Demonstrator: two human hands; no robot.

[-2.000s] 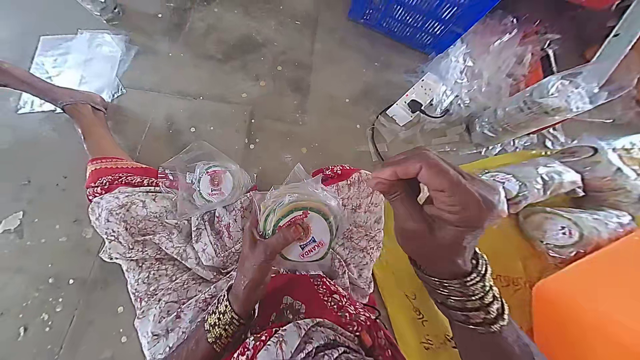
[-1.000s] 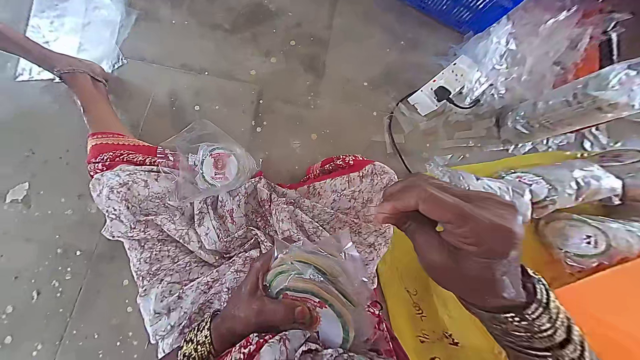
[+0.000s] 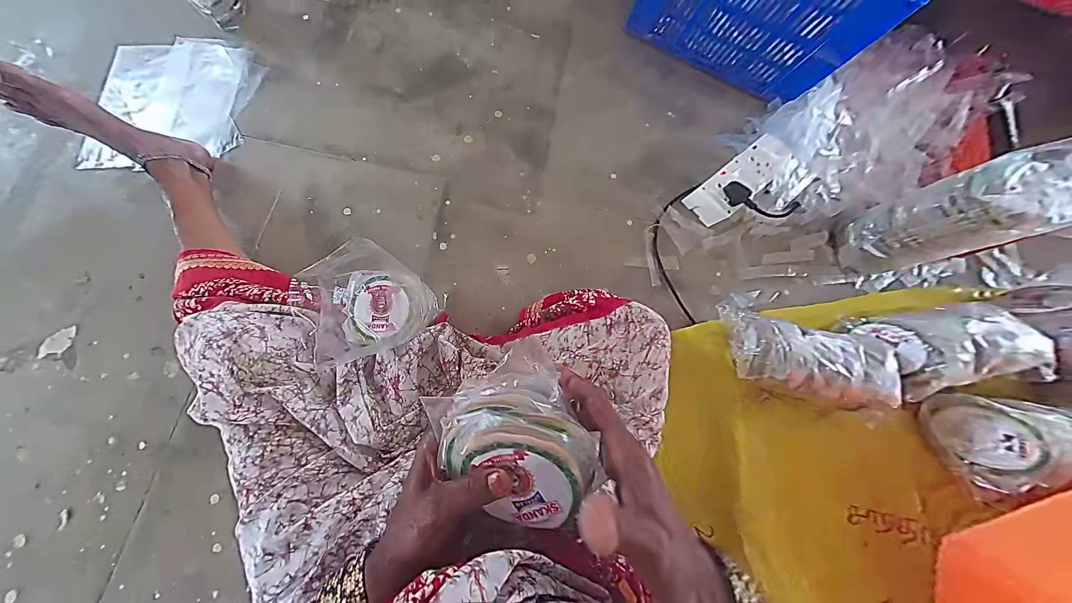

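Observation:
A clear plastic bag of stacked round discs [image 3: 511,444], with a printed round label on top, is held over my lap. My left hand [image 3: 452,502] grips its left side, thumb on the label. My right hand [image 3: 624,477] lies against its right side, fingers along the plastic and thumb near the label's lower right edge. Another clear bag with a round printed label [image 3: 378,308] rests on the cloth over my leg, up and to the left. Several filled clear packets, among them a round-labelled one [image 3: 992,440], lie at the right on a yellow sheet [image 3: 804,477].
A blue plastic crate [image 3: 770,42] stands at the top right. Below it are a white power strip [image 3: 733,180] with a black plug and cable, crumpled clear plastic [image 3: 871,126] and a long wrapped roll [image 3: 963,209]. Flat clear bags [image 3: 172,100] lie by my foot. An orange object [image 3: 1005,553] fills the lower right corner.
My right hand, raised at the right in both earlier frames, has come down and left to the bag. My left hand stays on the bag, which now shows its label more fully than one second ago.

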